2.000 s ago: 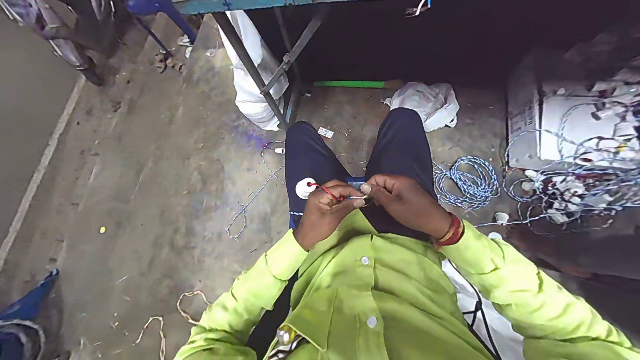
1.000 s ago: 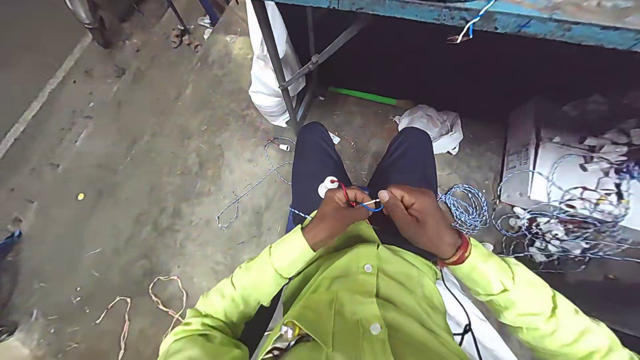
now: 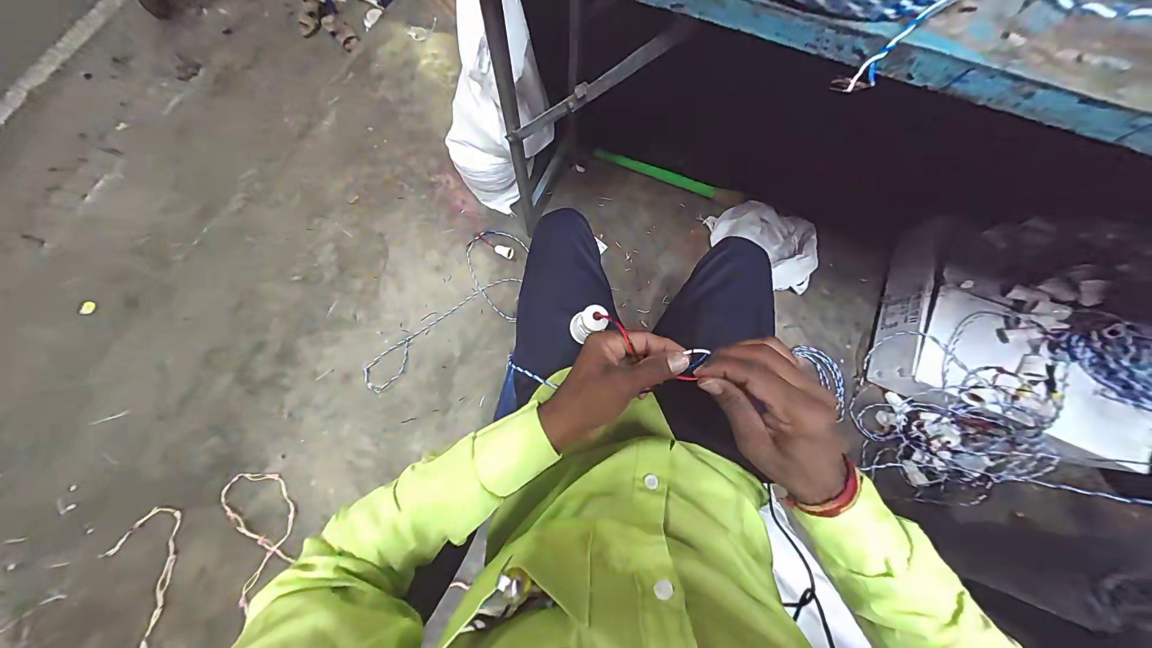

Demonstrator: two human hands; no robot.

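Above my lap, my left hand [image 3: 619, 382] pinches thin wires between thumb and forefinger. A red wire [image 3: 621, 333] runs from it to a round white plastic fitting [image 3: 589, 323] that lies against my left thigh. My right hand [image 3: 778, 409] grips the other side of a small loop of white, blue and red wires [image 3: 696, 360], with its fingertips close to those of my left hand. A blue-and-white twisted cord [image 3: 533, 371] crosses my left thigh toward my shirt. The fingers hide where the wires meet.
A blue-edged table [image 3: 972, 76] stands ahead on metal legs, with a white sack [image 3: 495, 117] beside them. A green stick [image 3: 657, 173] and a white plastic bag [image 3: 769, 241] lie on the floor. To the right are tangled cords [image 3: 967, 432] and a carton [image 3: 900, 306]; more cord [image 3: 405, 346] lies left.
Between my fingertips the wires now form a small loop, where a straighter pale end showed before. Both hands stay close together above my lap. The view has shifted somewhat.
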